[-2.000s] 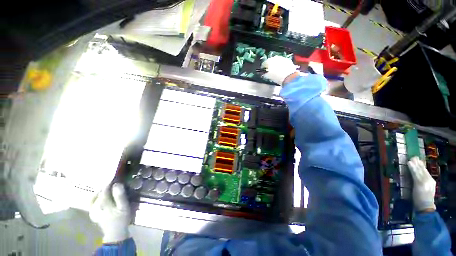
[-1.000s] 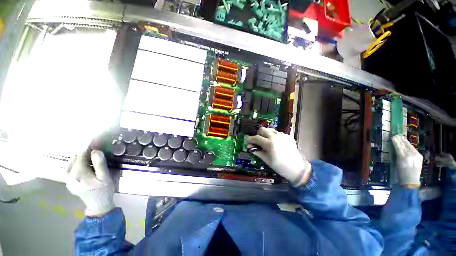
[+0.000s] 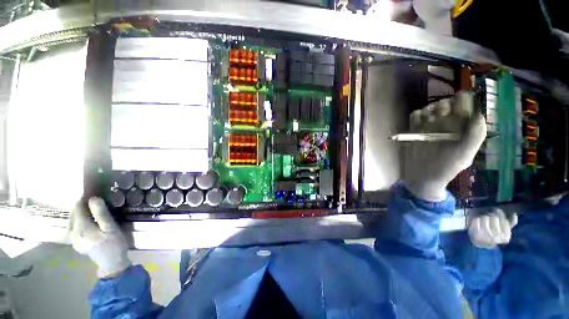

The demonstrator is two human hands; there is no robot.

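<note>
A large green circuit board [image 3: 265,184] lies in its black carrier [image 3: 98,143] between the metal rails. It bears silver-white rectangles [image 3: 161,121], orange-copper wound chokes [image 3: 243,109] in a column, a toroidal choke [image 3: 312,146] and dark capacitors [image 3: 165,197] along the front. My left hand [image 3: 101,240], gloved in white, rests with thumb and fingers apart at the carrier's front left corner. My right hand [image 3: 446,140], gloved and slightly blurred, is above the gap right of the board. It holds a slim pale pen-like stick [image 3: 421,137] pointing left.
A neighbouring board with chokes [image 3: 530,131] and a long green strip [image 3: 506,137] lies at the right. Another worker's gloved hand [image 3: 491,228] is at the front rail [image 3: 299,229] there. The back rail [image 3: 249,22] runs across the top.
My right hand has gone from the parts tray to the board's front right area, then right off the board, now showing the stick. My left hand stays at the corner. The neighbour's hand has left the green strip.
</note>
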